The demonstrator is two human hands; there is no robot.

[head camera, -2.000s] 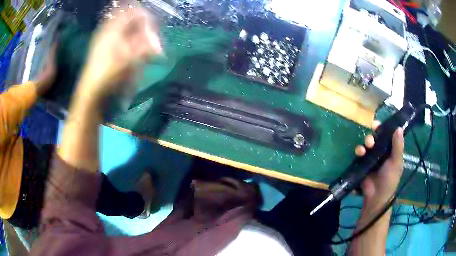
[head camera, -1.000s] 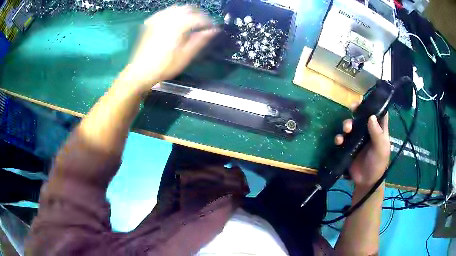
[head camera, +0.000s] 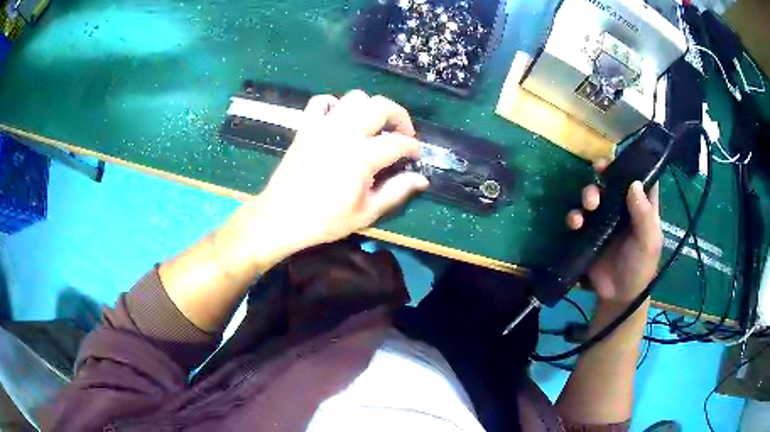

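Observation:
The black jig [head camera: 291, 139] lies lengthwise on the green bench top. A pale strip [head camera: 257, 111] lies in its groove, and a round metal feature [head camera: 490, 189] sits at the jig's right end. My left hand [head camera: 346, 173] is over the middle of the jig, thumb and fingertips bent together at the strip. Whether they pinch a small piece is hard to tell. My right hand [head camera: 625, 245] is wrapped round the black electric screwdriver [head camera: 595, 232], right of the jig. Its silver bit points down and left, past the bench's front edge.
A black tray [head camera: 366, 40] of small shiny fittings lies behind the jig. A white-grey screw feeder [head camera: 557, 72] stands on a tan base [head camera: 544, 118] at the right. Black cable [head camera: 688, 245] loops beside my right hand. A blue crate [head camera: 21, 181] shows below the bench's left edge.
My left hand has moved from the far left to beside the parts tray, then down onto the jig. A pale strip now lies in the groove. My right hand keeps hold of the screwdriver.

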